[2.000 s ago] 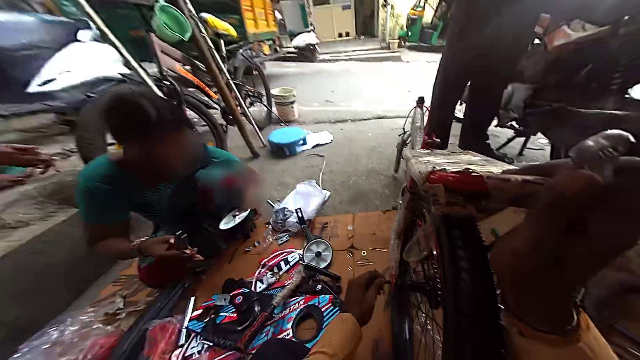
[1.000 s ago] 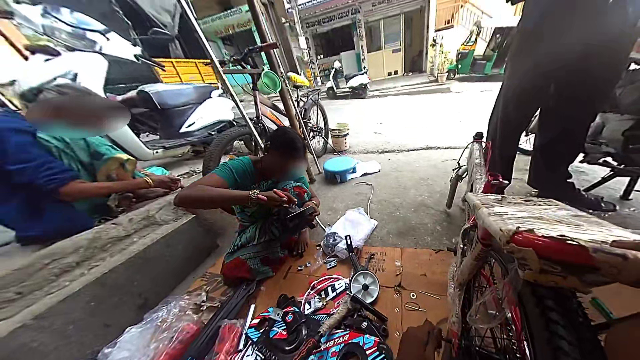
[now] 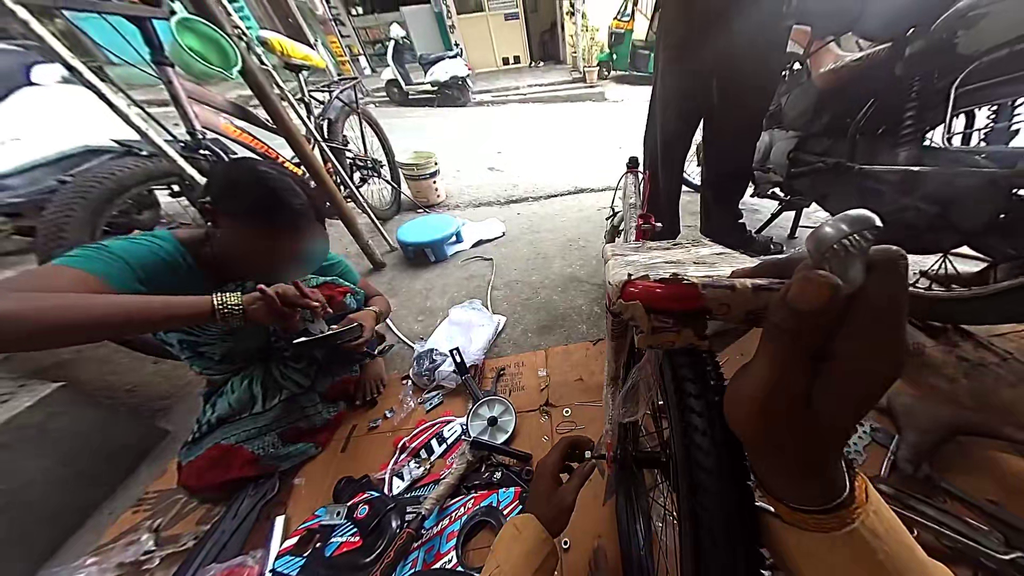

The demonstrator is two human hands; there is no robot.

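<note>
My left hand (image 3: 560,488) is at the hub end of the bicycle wheel (image 3: 704,448), its thumb and forefinger close around a small nut (image 3: 590,455) at the axle. My right hand (image 3: 824,360) is raised at the right of the tyre, fingers closed on a shiny metal tool head (image 3: 844,236); the rest of that tool is hidden. The wheel stands upright between my hands, under a red frame part (image 3: 662,295) partly covered in plastic film and paper. Left of my left hand, a small stabiliser wheel (image 3: 491,419) lies among printed bicycle parts.
A person (image 3: 264,320) sits at the left, holding a dark object. Cardboard (image 3: 572,368) with small hardware covers the ground. A blue stool (image 3: 430,235) and a bucket (image 3: 422,178) stand beyond; another person (image 3: 704,120) stands behind the frame.
My left hand, out of clear view one second ago, is now at the wheel's axle. My right hand has come back into view with the metal tool. The view has swung down and right.
</note>
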